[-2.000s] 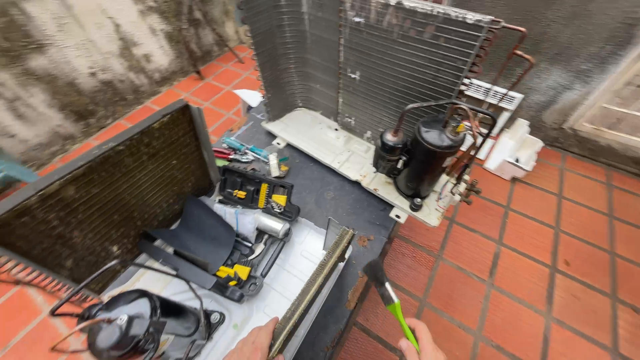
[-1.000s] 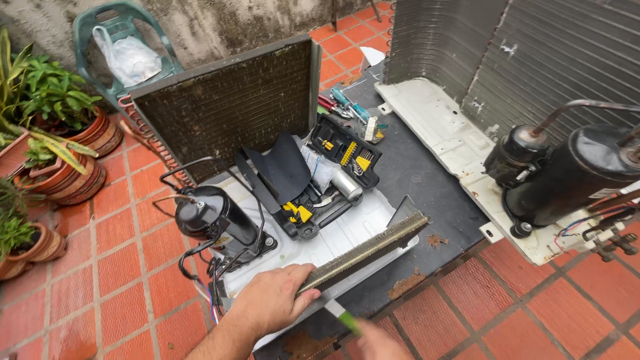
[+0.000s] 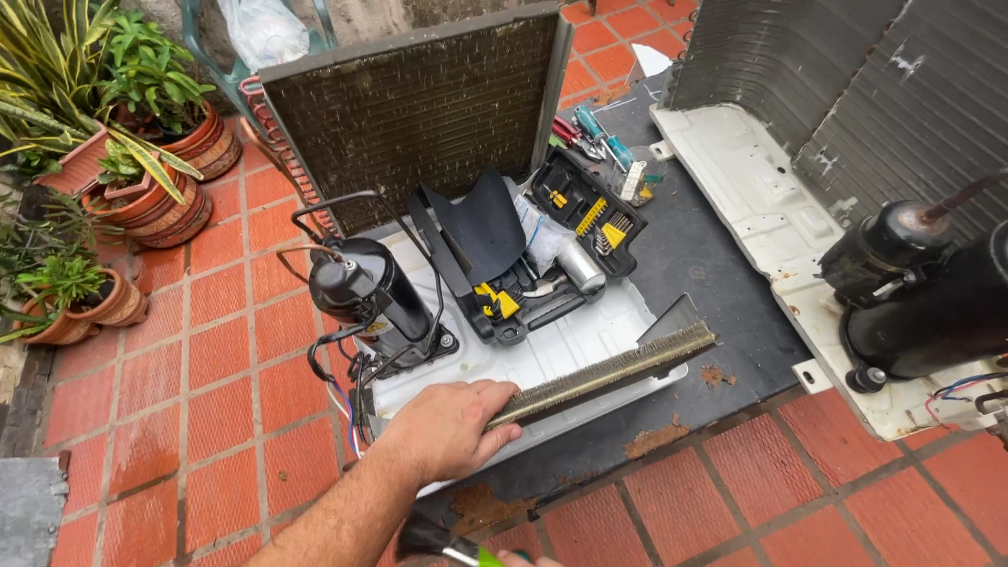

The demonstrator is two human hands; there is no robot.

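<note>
My left hand (image 3: 453,429) grips the near end of a narrow panel edged with dusty metal fins (image 3: 606,376), which stands on a white metal base pan (image 3: 551,339). At the bottom edge my right hand (image 3: 531,559), mostly cut off, holds a paintbrush (image 3: 445,543) with dark bristles and a green handle, below my left forearm. A black compressor (image 3: 374,291) is mounted on the pan's left side. Beyond my left hand, an open black tool case (image 3: 587,209) with yellow bit holders lies on the pan, with a curved dark sheet (image 3: 476,224) and a silver cylinder (image 3: 581,268).
A finned condenser coil (image 3: 425,102) stands behind the pan. Pliers (image 3: 577,138) and screwdrivers (image 3: 602,138) lie on the dark, rusted tabletop (image 3: 693,276). At right are a second base pan (image 3: 732,173), compressor (image 3: 937,307) and coil (image 3: 890,102). Potted plants (image 3: 157,205) and a chair (image 3: 209,47) stand left.
The view has swung left since the oldest frame. My right hand and the brush have moved down, from beside the finned panel to below my left forearm. My left hand still grips the panel.
</note>
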